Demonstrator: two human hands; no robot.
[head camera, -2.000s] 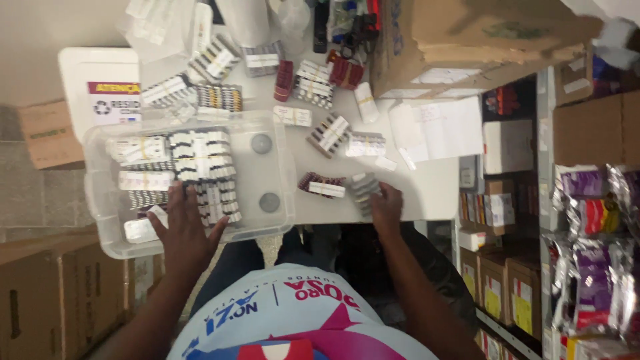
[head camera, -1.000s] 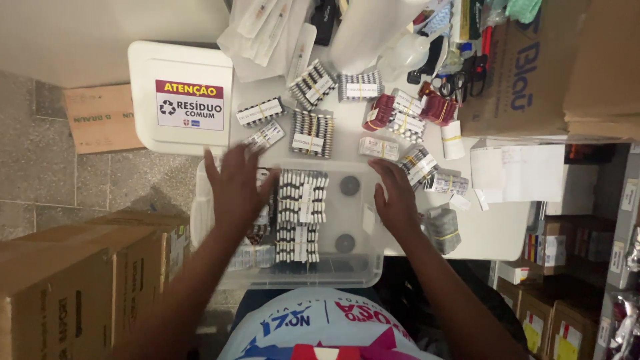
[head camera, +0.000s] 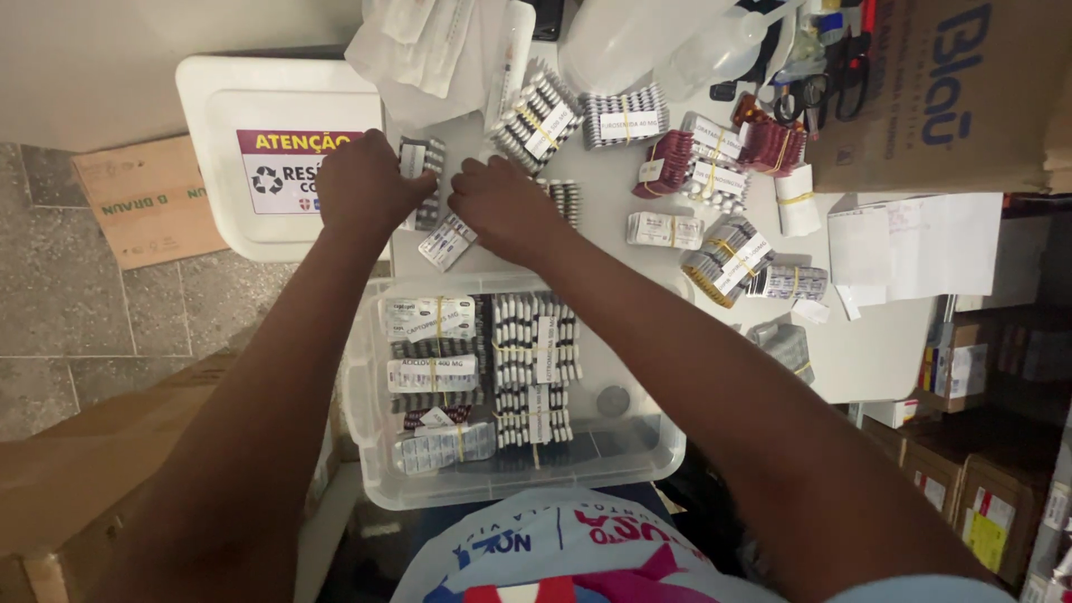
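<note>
My left hand (head camera: 364, 180) has its thumb against a labelled bundle of blister packs (head camera: 421, 184) beyond the bin; whether it grips the bundle is hard to tell. My right hand (head camera: 502, 205) is curled just right of it, over a small white blister pack (head camera: 448, 241) and partly in front of another bundle (head camera: 561, 201); its grip is hidden. Nearer my body is a clear plastic bin (head camera: 636, 469) holding banded bundles of blister packs, among them a tall stack of white-edged strips (head camera: 536, 368) and a silver blister bundle (head camera: 445, 448).
Several banded blister bundles (head camera: 624, 117) lie across the white table (head camera: 871, 360). A white lid with a printed sign (head camera: 218, 109) is at the left. Syringe packets (head camera: 427, 50), a plastic bottle (head camera: 716, 54), scissors (head camera: 808, 100) and a cardboard box (head camera: 938, 100) stand at the back. Papers (head camera: 913, 247) lie right.
My left hand has moved from the bin to the bundles beyond it. My right hand has left the grey bundle at the table's near right and come over to the left. The view has shifted.
</note>
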